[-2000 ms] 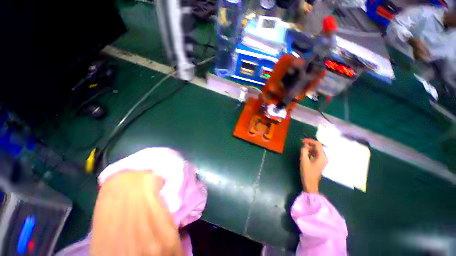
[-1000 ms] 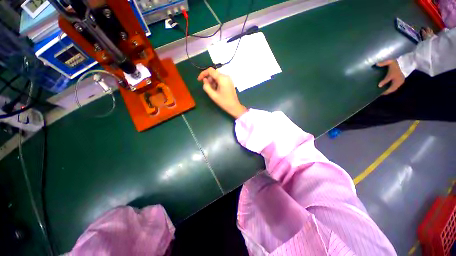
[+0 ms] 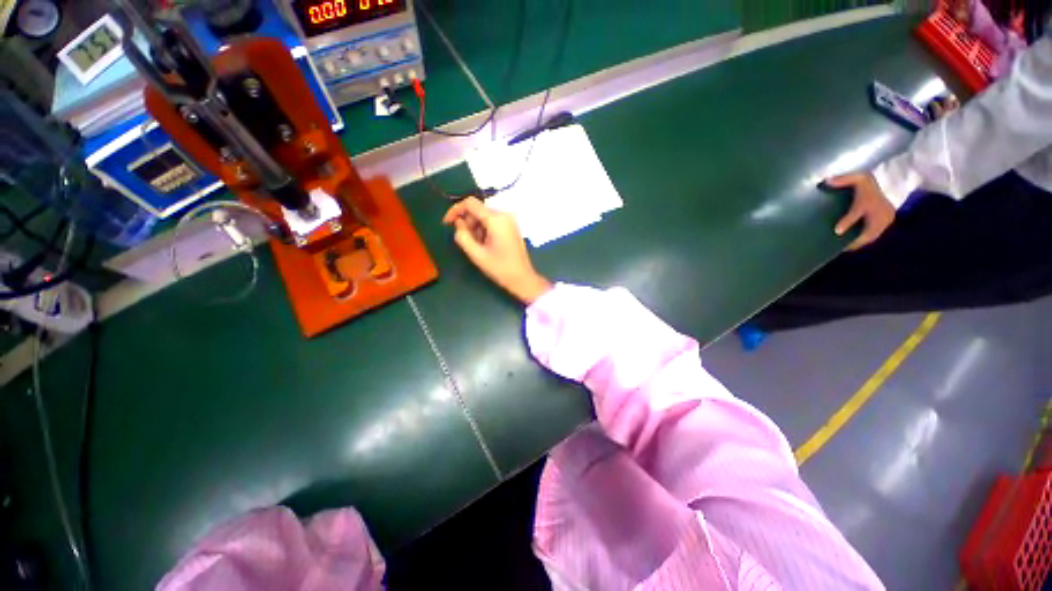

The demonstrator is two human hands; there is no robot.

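Note:
The orange-red test fixture stands on the green bench at the upper left. Its dark toggle mechanism is over a small white block, and the cut-out nest in its base holds no unit. My right hand is just right of the base, apart from it. Its fingers are curled, with thumb and fingertips close together; whether a tiny thing is between them cannot be told. My left hand is out of the picture; only its pink sleeve shows at the bottom left.
White paper sheets lie beyond my right hand, with thin leads across them. A power supply and a blue-fronted instrument stand behind the fixture. A neighbouring person's hand rests at the bench edge. A red basket is on the floor.
The view has swung right since two seconds ago, then shifted slightly. The tan, blurred shape near the left sleeve has left the picture. My right hand remains beside the fixture, fingers curled.

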